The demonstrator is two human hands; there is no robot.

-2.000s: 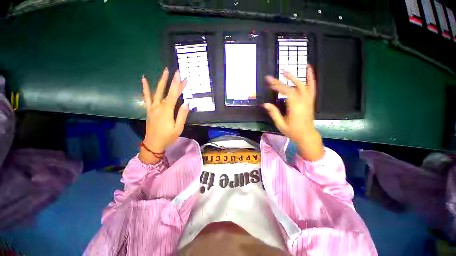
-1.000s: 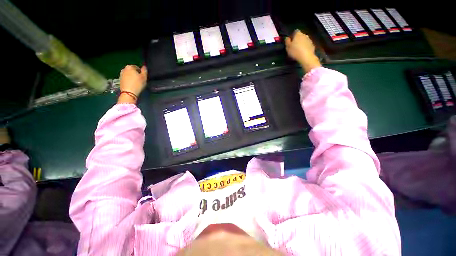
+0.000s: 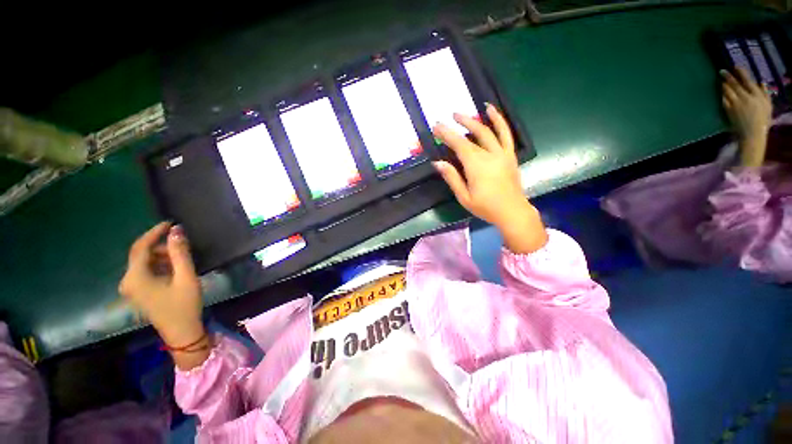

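Note:
A long black phone tray (image 3: 201, 204) lies tilted across the bench, with its leftmost slot empty. Several phones in it show nearly blank white screens (image 3: 258, 173) with small green and red blocks at the bottom. My right hand (image 3: 486, 173) is open, palm down, fingers spread over the lower part of the rightmost phone (image 3: 438, 82). My left hand (image 3: 167, 282) is at the tray's lower left edge, blurred, fingers bent; whether it grips the edge is unclear. A second tray lies beneath, mostly hidden, with part of a lit screen (image 3: 280, 251) showing.
The green bench (image 3: 599, 95) runs underneath. A yellowish-green pipe (image 3: 39, 139) is at left. At far right, another person's hand (image 3: 747, 108) is at a phone tray (image 3: 725, 52). Pink sleeves show at right and lower left. The floor (image 3: 695, 321) is blue.
The tray with several white screens has come from the back of the bench towards me and now covers most of the nearer tray. My right hand has moved from its end onto its rightmost phone.

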